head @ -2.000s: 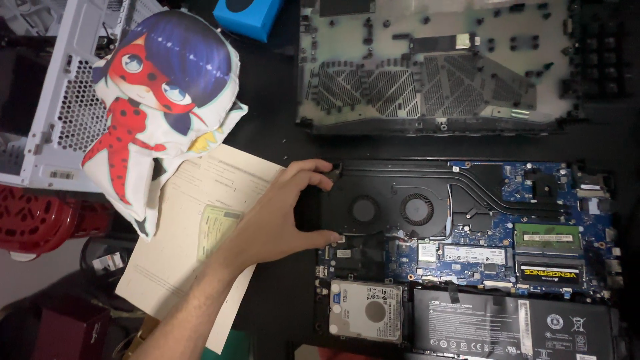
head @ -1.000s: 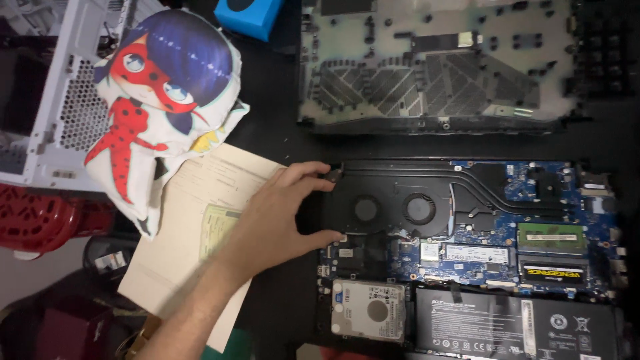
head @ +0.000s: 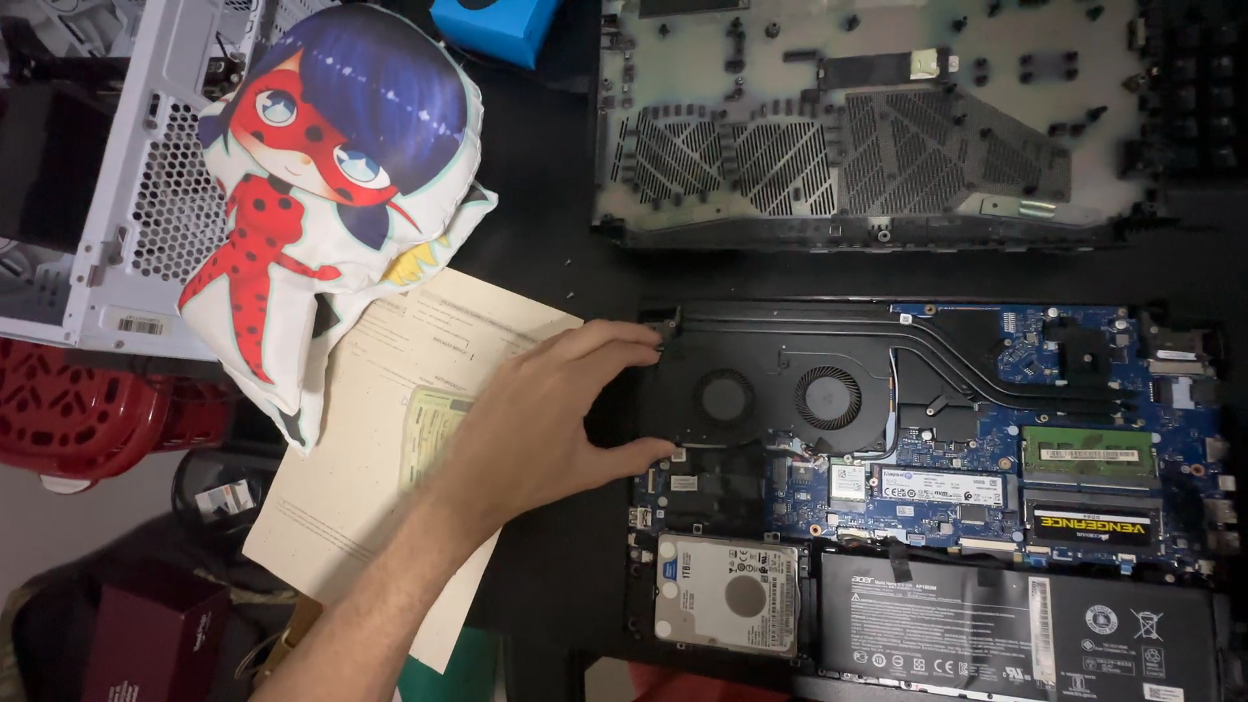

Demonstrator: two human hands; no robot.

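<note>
My left hand (head: pixel 546 419) reaches in from the lower left, its thumb and fingers spread against the left edge of an opened laptop base (head: pixel 936 487). A fingertip touches the upper left corner and the thumb rests lower down, beside the black twin-fan cooler (head: pixel 770 395). Inside the base show copper-coloured-to-black heat pipes, a green memory module (head: pixel 1087 452), a Vengeance memory module (head: pixel 1092 524), an M.2 drive (head: pixel 941 487), a hard drive (head: pixel 726 593) and an Acer battery (head: pixel 975 624). My right hand is out of view.
The laptop's bottom cover (head: pixel 877 146) lies inside-up behind the base. At left are a printed plush pillow (head: pixel 331 175), papers (head: pixel 341 487), a white computer case (head: pixel 107 195) and a red plastic basket (head: pixel 78 419). A blue box (head: pixel 497 29) stands at the top, a black keyboard (head: pixel 1209 88) at right.
</note>
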